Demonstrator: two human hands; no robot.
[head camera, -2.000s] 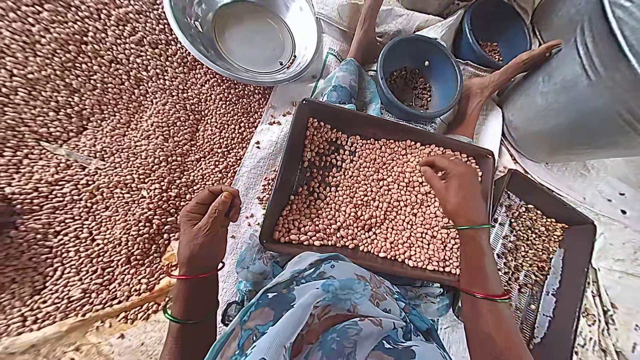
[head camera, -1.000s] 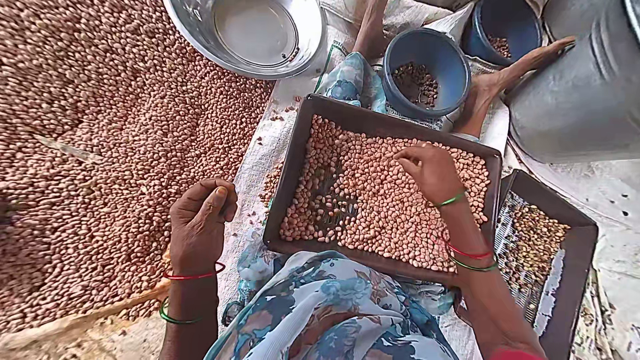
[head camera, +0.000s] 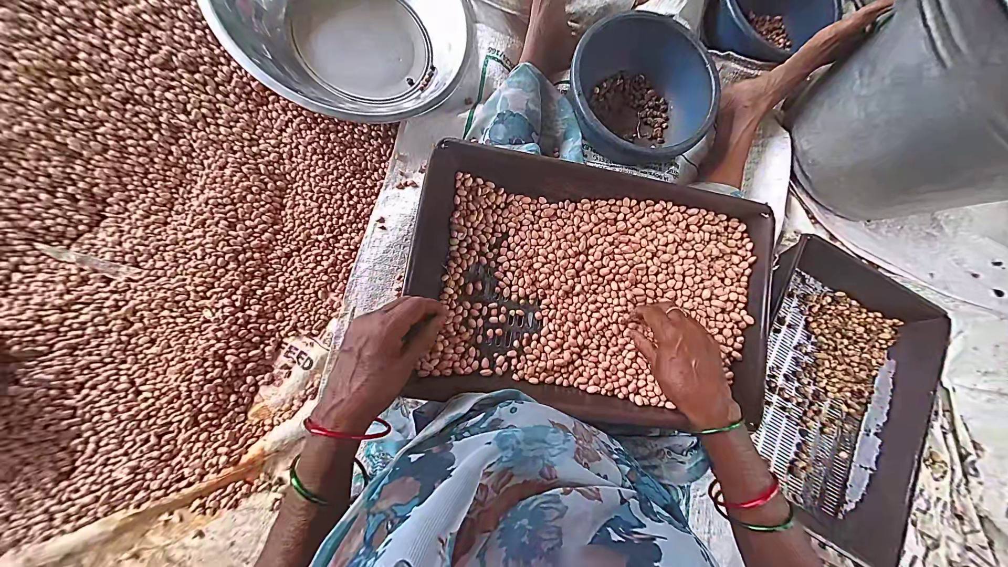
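A dark slotted tray (head camera: 591, 183) lies across my lap on the flowered cloth, holding a layer of shelled peanuts (head camera: 622, 268). Its slotted floor shows through a gap left of the middle. My left hand (head camera: 386, 354) is at the tray's left wall, fingers bent over the edge close to the peanuts; whether anything is between them is hidden. My right hand (head camera: 685, 362) reaches over the tray's right half, its fingertips touching the peanuts, thumb and forefinger slightly apart, with no held nut visible.
A large heap of peanuts (head camera: 173, 236) spreads on the left. Ahead stand a steel basin (head camera: 346, 102) and two blue bowls (head camera: 701, 102) (head camera: 720, 31) with dark bits inside. At right are a second slotted tray (head camera: 921, 394) with small, darker pieces and a large metal container (head camera: 898, 126).
My left hand has moved right, from over the sheet beside the heap to the tray's left wall. My right hand has moved lower over the peanuts, nearer my body.
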